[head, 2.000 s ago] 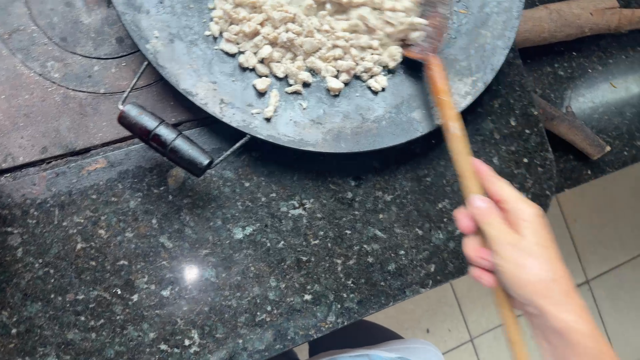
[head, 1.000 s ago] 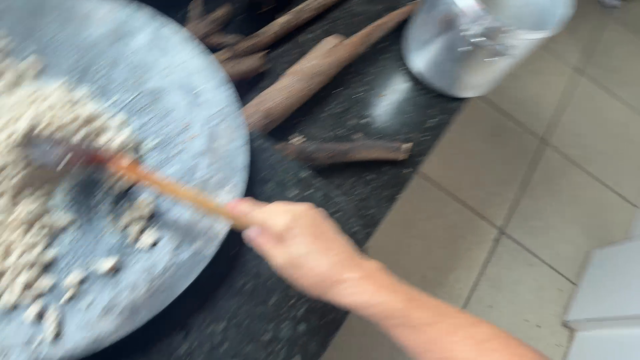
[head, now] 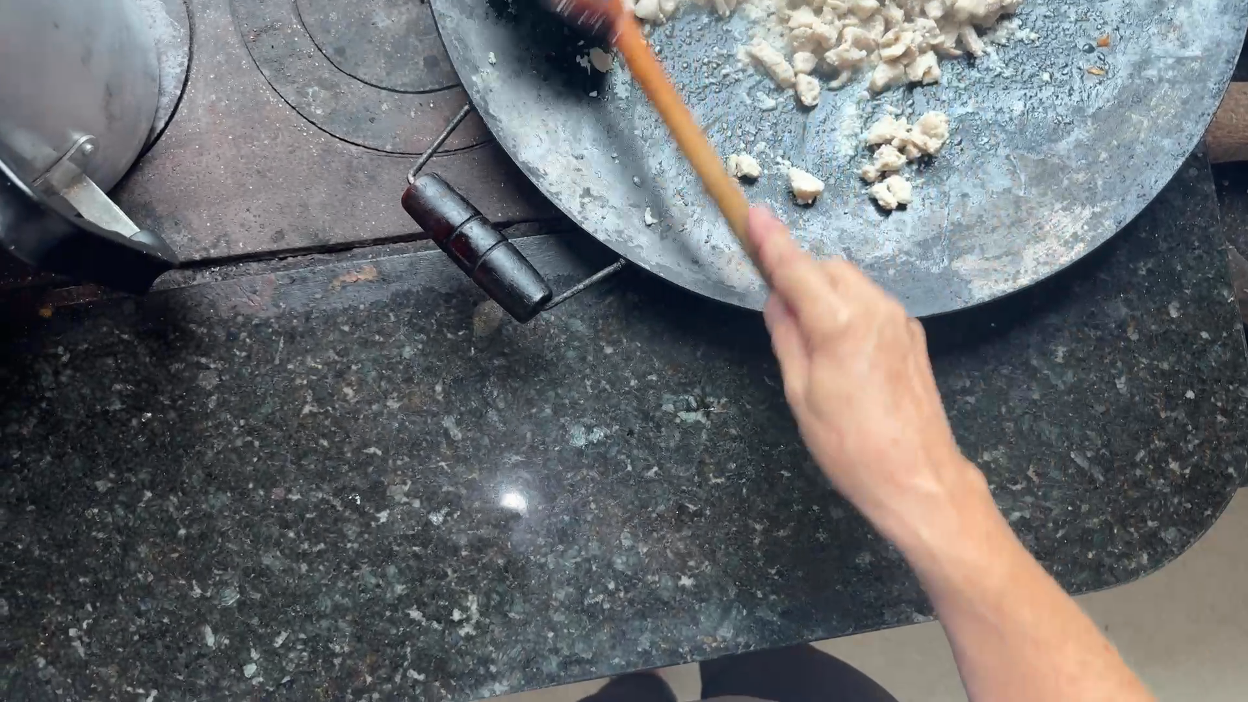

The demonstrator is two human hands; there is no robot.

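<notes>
My right hand (head: 848, 361) is closed around the handle of a long wooden utensil (head: 682, 122), over the near rim of a wide round metal pan (head: 1014, 244). The utensil's reddish-brown head rests at the pan's upper left and is partly cut off by the top of the view. Pale chopped pieces of food (head: 858, 39), perhaps chicken, are heaped at the top middle of the pan, and a few lie apart nearer the rim. The pan's black side handle (head: 476, 246) sticks out at its lower left. My left hand is out of view.
A metal pot (head: 78, 88) with a dark handle stands at the upper left on the stovetop (head: 292, 185), which has round plates. The speckled dark stone counter (head: 439, 468) runs along the front, its rounded corner at right. Part of a log (head: 1228, 122) shows beyond the pan's right side.
The utensil's head is now at the pan's left side, away from the food heap; earlier it was in the food. My right hand still grips the handle. The view swung right, then back.
</notes>
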